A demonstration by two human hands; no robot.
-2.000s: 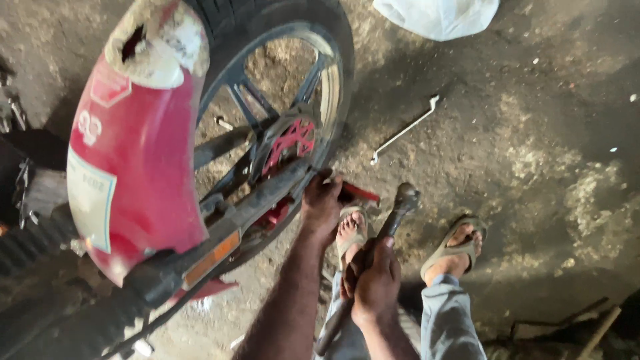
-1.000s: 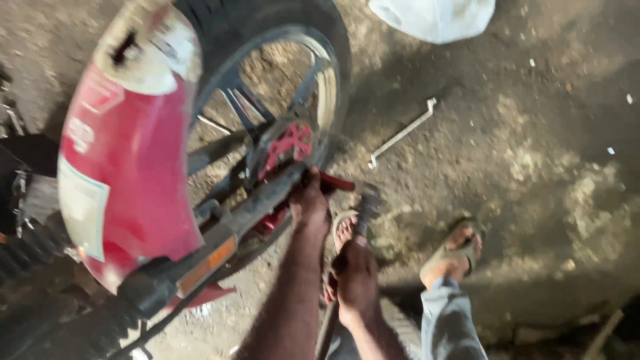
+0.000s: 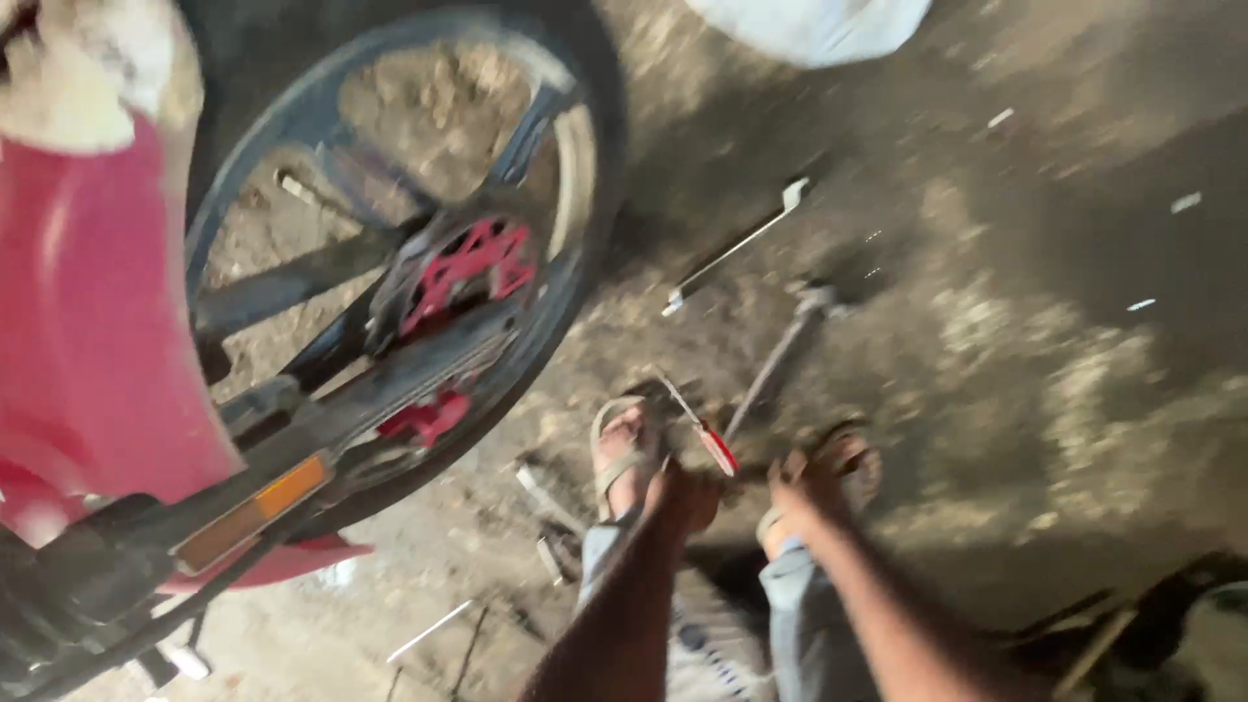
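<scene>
My left hand [image 3: 685, 495] is low over the left sandalled foot, just beside the handle end of a red-handled screwdriver [image 3: 717, 448]; blur hides whether it touches it. My right hand [image 3: 805, 490] is beside the right foot, fingers a little apart, with nothing seen in it. Ahead of both hands a hammer [image 3: 776, 368] lies on the ground, head pointing away. A cranked metal wrench [image 3: 738, 248] lies farther off. To the left is a motorcycle wheel [image 3: 575, 156] with a red sprocket or hub part [image 3: 478, 263] and a chain beside the swingarm.
A red fender [image 3: 107, 322] and an orange reflector [image 3: 291, 487] are at the left. Small metal parts [image 3: 551, 502] lie on the dirt near the left foot. A white bag or sheet [image 3: 819, 24] is at the top; sticks and dark objects [image 3: 1102, 634] are at lower right.
Both hands have drawn back from the wheel toward the feet. The hammer, held in my right hand before, now lies on the ground. The red-handled tool is away from the wheel.
</scene>
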